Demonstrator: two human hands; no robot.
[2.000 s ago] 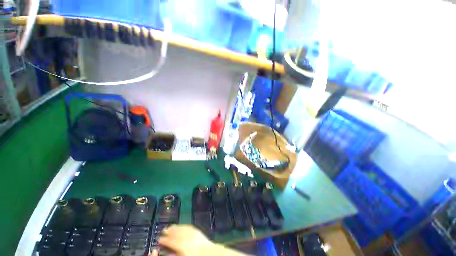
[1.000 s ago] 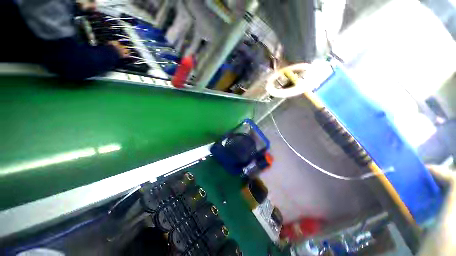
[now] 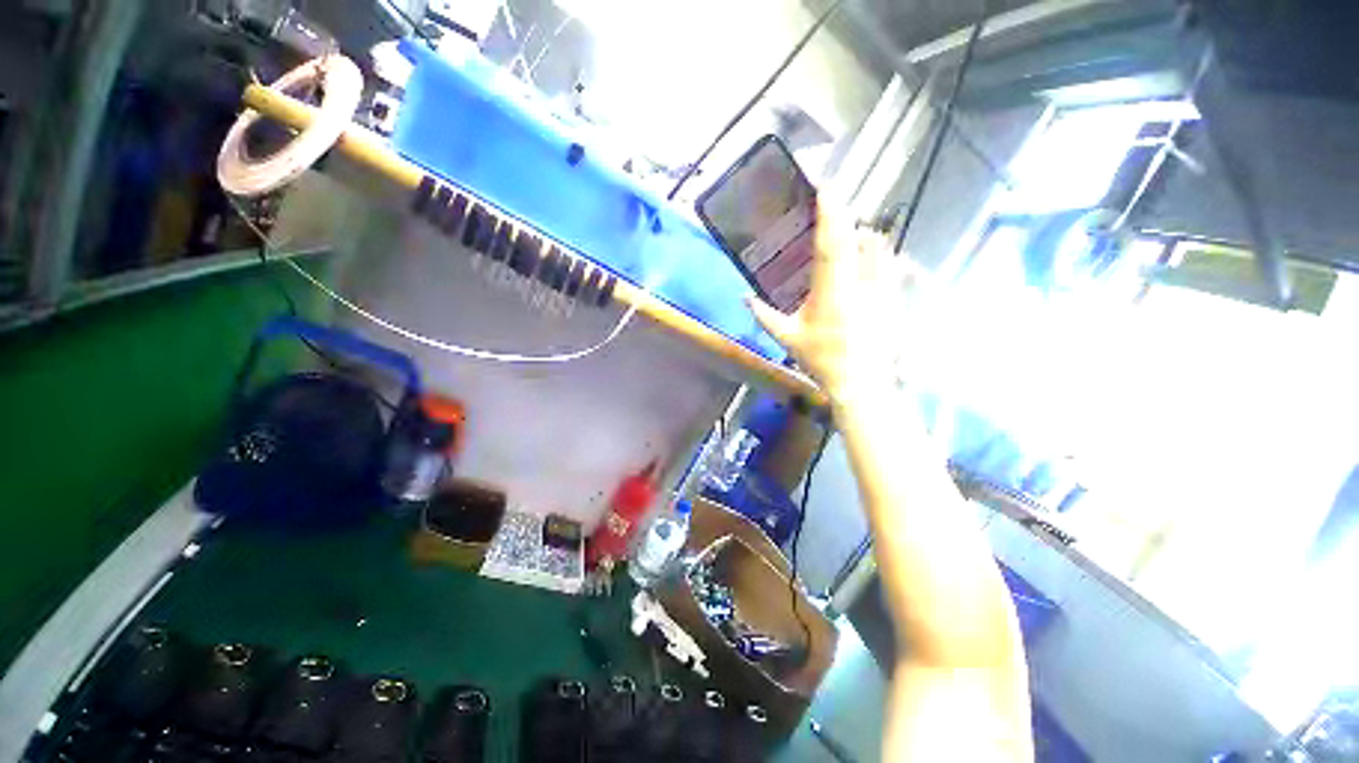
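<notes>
My right hand [image 3: 838,306] is raised at the upper right of centre, its bare forearm coming up from the bottom edge. It is closed around the edge of a dark-framed phone [image 3: 757,224], whose lit screen faces me. The phone is in front of the blue bin on the overhead shelf. My left hand is not in view. Below, black panels [image 3: 307,710] with brass-coloured rings at their upper ends stand in a row, cut off by the bottom edge.
The yellow shelf edge [image 3: 701,337] crosses above the bench [image 3: 321,589]. A fan [image 3: 306,440], small parts box [image 3: 462,522], red bottle [image 3: 626,507], clear bottle [image 3: 660,544], white trigger tool [image 3: 669,632] and brown carton [image 3: 768,574] stand along the back.
The view has swung back from the conveyor to the bench. My right hand, earlier low over the panels and then blurred at the right edge, is now raised with a phone in it.
</notes>
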